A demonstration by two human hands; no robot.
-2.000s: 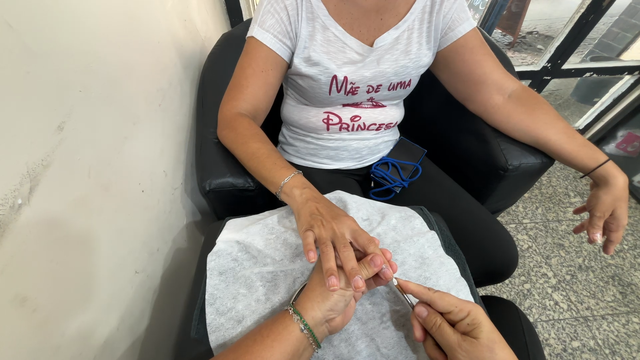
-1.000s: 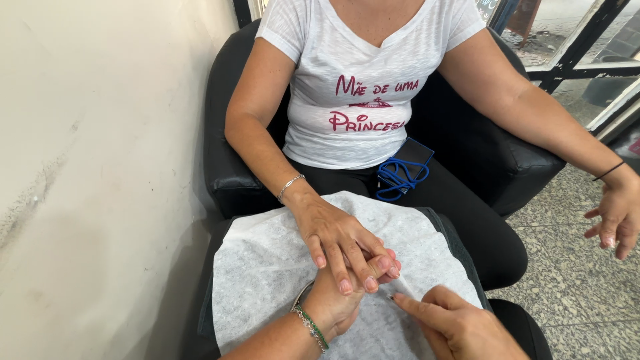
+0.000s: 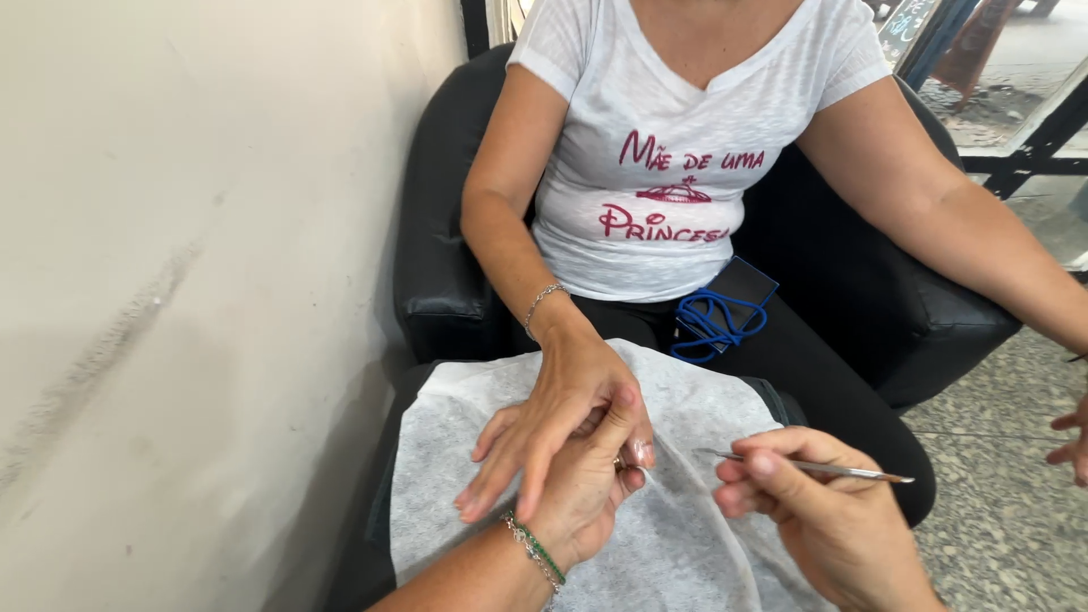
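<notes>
My left hand [image 3: 578, 493], with chain and green bead bracelets at its wrist, holds the seated person's hand [image 3: 582, 387] above a white disposable cloth [image 3: 459, 408]. My thumb lies over that hand near a finger whose nail looks whitish. To the right, my right hand [image 3: 807, 501] holds a slim metal manicure tool [image 3: 833, 468] between thumb and fingers. The tool's thin tip points left, a little apart from the person's fingers. Part of my left hand is hidden under the person's hand.
The person sits in a black armchair [image 3: 442, 255], the other arm along its right armrest. A dark flat case [image 3: 748, 289] with blue cord [image 3: 705, 319] lies on the lap. A pale wall [image 3: 212, 255] stands close on the left, speckled floor [image 3: 994, 442] on the right.
The tool in my right hand has moved away from the person's fingers and now lies nearly level, more of it showing. The held hand has turned, and my left thumb now lies over it.
</notes>
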